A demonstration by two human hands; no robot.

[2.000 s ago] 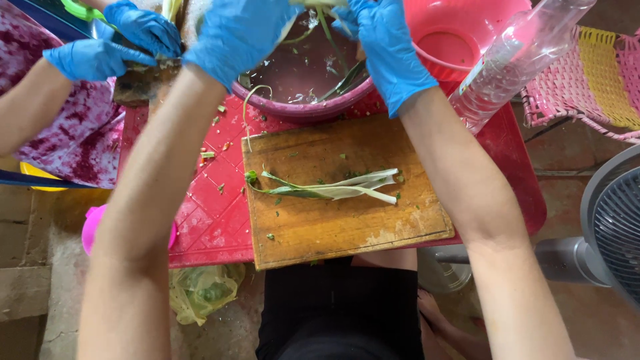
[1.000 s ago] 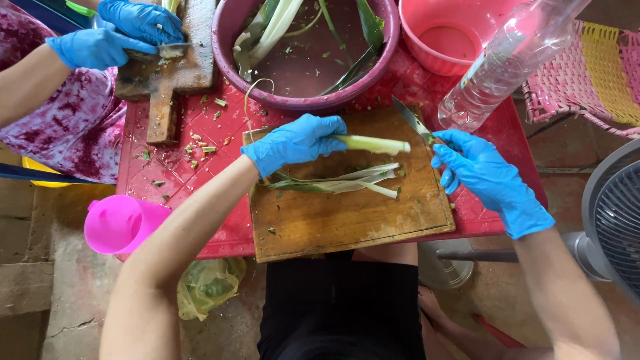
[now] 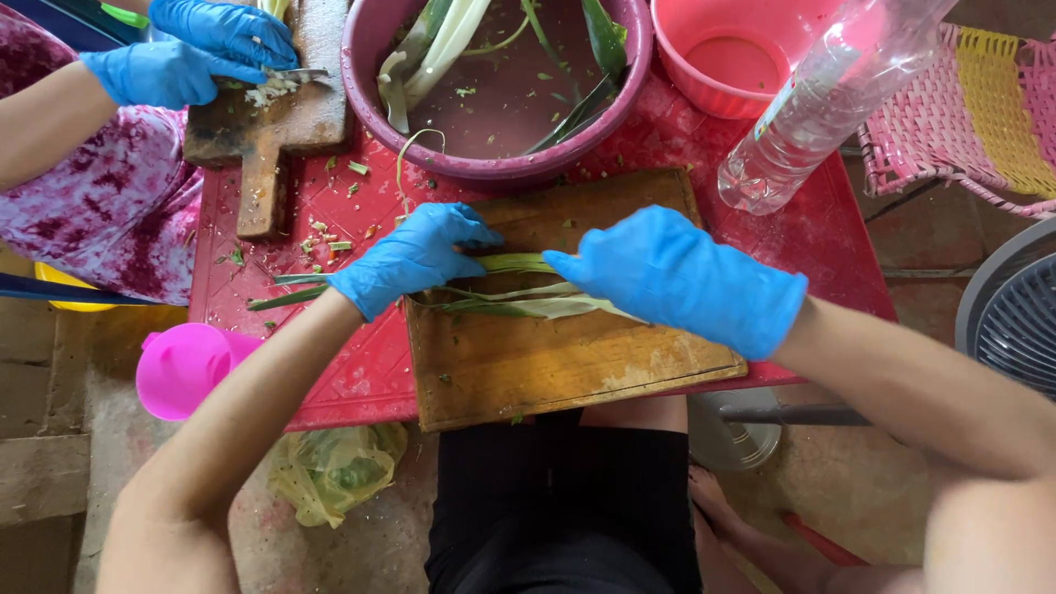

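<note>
My left hand (image 3: 425, 256), in a blue glove, grips a leek (image 3: 517, 263) over the left part of a wooden cutting board (image 3: 511, 363). Green leaf ends stick out past the wrist onto the red table. My right hand (image 3: 676, 272), gloved too, is curled over the right part of the board, its fingertips at the leek; the knife seen earlier is hidden, so what it holds does not show. Below the leek lie loose pale and green leaves (image 3: 536, 307). A purple basin (image 3: 503, 169) of water with more leeks stands just beyond the board.
At upper left a co-worker's gloved hands (image 3: 186, 62) work with a knife (image 3: 301, 75) on a wooden paddle board (image 3: 268, 140). A plastic bottle (image 3: 800, 124) and red bowl (image 3: 726, 91) stand at upper right. A pink cup (image 3: 186, 371) is at the table's left edge.
Both hands were over the basin, then came back over the board with a leek in the left and a knife in the right. The right hand has since moved left to the leek.
</note>
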